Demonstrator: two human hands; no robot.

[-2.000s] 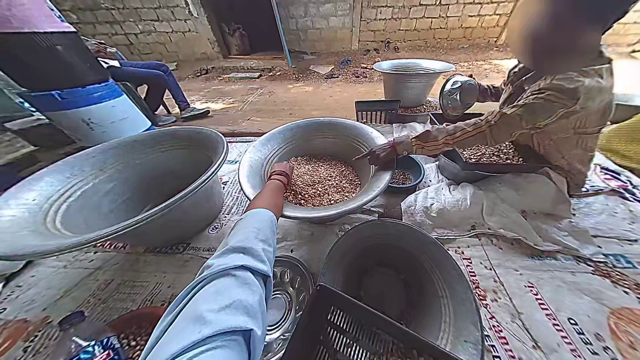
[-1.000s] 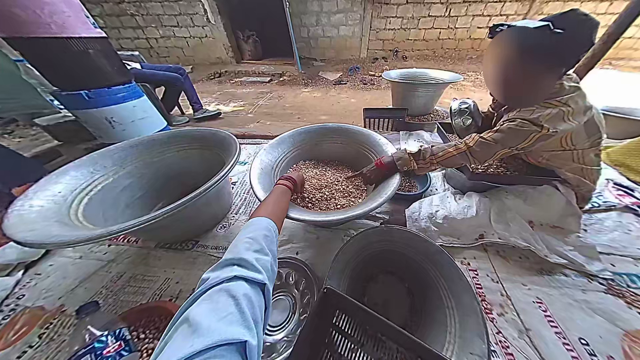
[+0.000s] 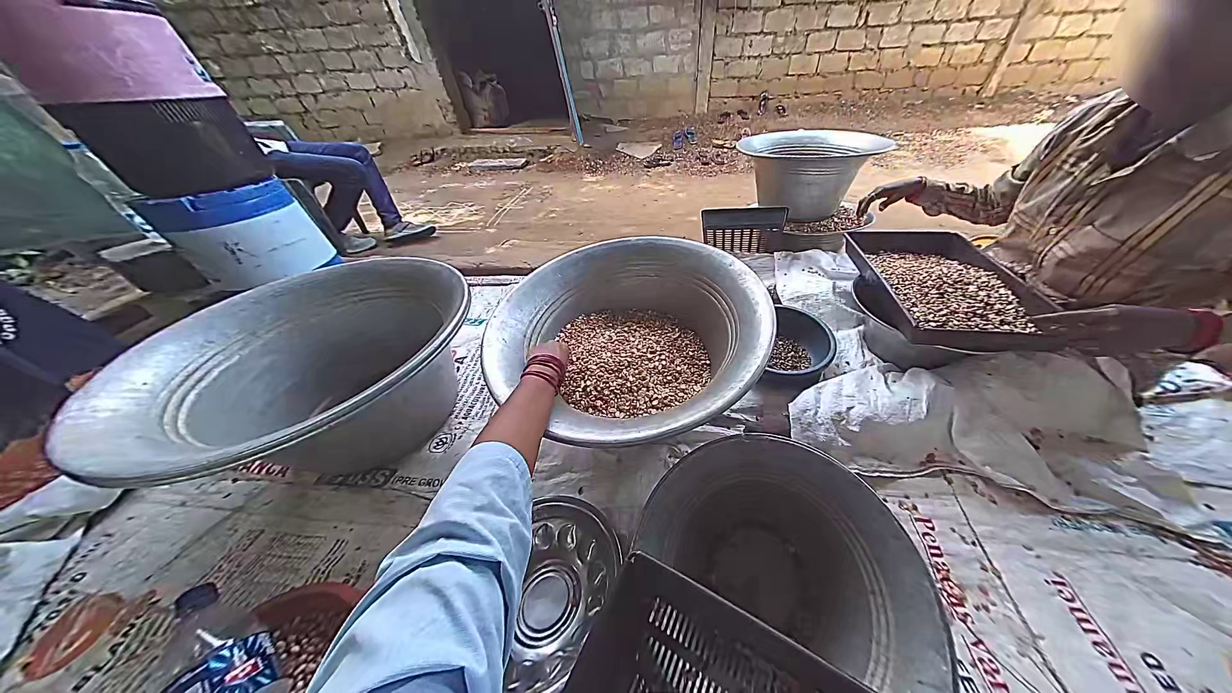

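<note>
My left hand [image 3: 550, 356], with red bangles at the wrist, reaches into a wide metal basin [image 3: 626, 252] at the centre. Its fingers are at the left edge of a heap of brown nuts or seeds [image 3: 635, 366] and partly hidden, so their grip cannot be made out. My right hand is out of sight. At the bottom, a black slotted plastic crate [image 3: 712, 626] leans over a second metal basin [image 3: 818, 539]. Beside my sleeve lies a round dimpled metal tray [image 3: 553, 577]. A large metal basin [image 3: 289, 356] stands at left.
At right, a co-worker's hand [image 3: 1107, 325] supports a black tray [image 3: 948, 241] of nuts or seeds; the other is near a far metal basin [image 3: 818, 173]. A small dark bowl [image 3: 808, 332] stands right of the central basin. At lower left are a plastic bottle [image 3: 197, 616] and reddish bowl [image 3: 318, 597].
The co-worker's hand has left the central basin. The black tray of nuts or seeds now shows raised on the right, with that person's hand at its near side. My left hand remains in the central basin.
</note>
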